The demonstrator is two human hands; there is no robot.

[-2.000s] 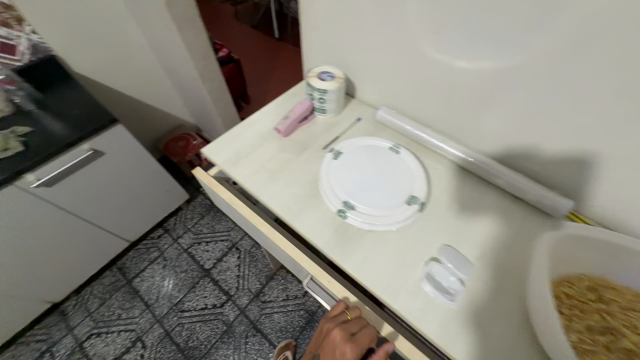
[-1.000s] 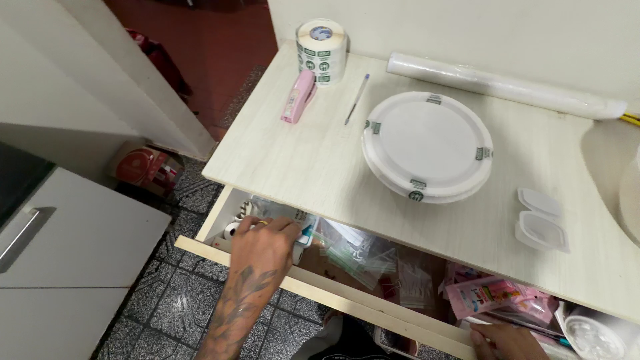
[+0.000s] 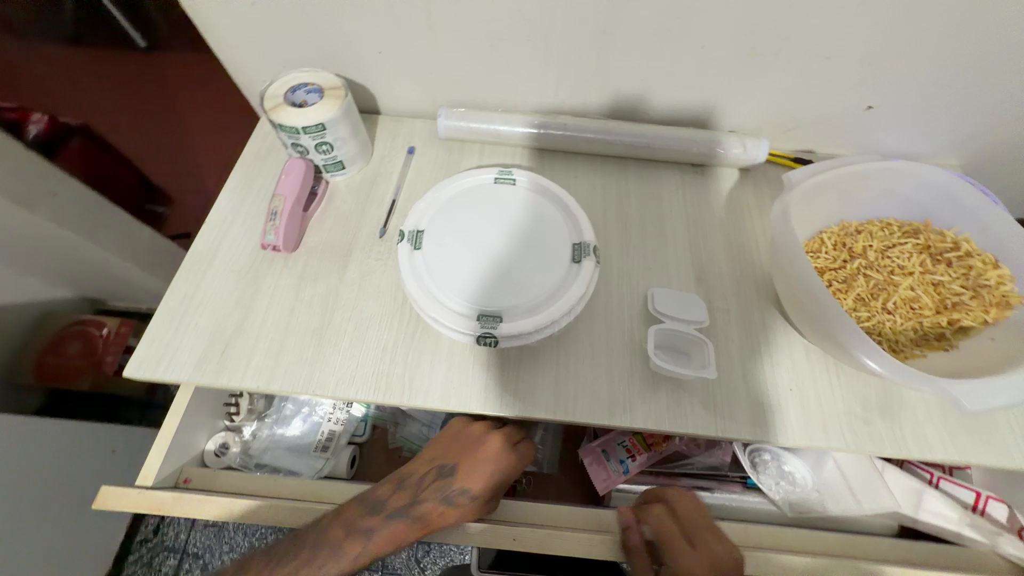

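Observation:
My left hand (image 3: 480, 464) reaches into the middle of an open drawer (image 3: 320, 508), its fingertips hidden below the tabletop edge; what they touch cannot be made out. At the drawer's front edge rests my right hand (image 3: 680, 534), fingers curled over the rim. Left of my left hand lie clear plastic bags (image 3: 292, 436) and small white rolls (image 3: 222, 450). Between the hands are a pink printed packet (image 3: 620, 458) and, farther right, a clear plastic cup or lid (image 3: 776, 472). Above, on the tabletop, sits a round white lidded container (image 3: 500, 252) sealed with green-printed stickers.
The tabletop (image 3: 336, 320) holds a sticker roll (image 3: 320, 120), a pink stapler (image 3: 292, 208), a pen (image 3: 396, 192), a roll of plastic film (image 3: 600, 138) and a small hinged plastic cup (image 3: 680, 336). At right stands a white tub (image 3: 808, 296) of shoestring potatoes (image 3: 908, 280).
The drawer, slightly open two seconds ago, is now pulled farther out. My left hand has moved from the drawer's left part to its middle. The view has shifted.

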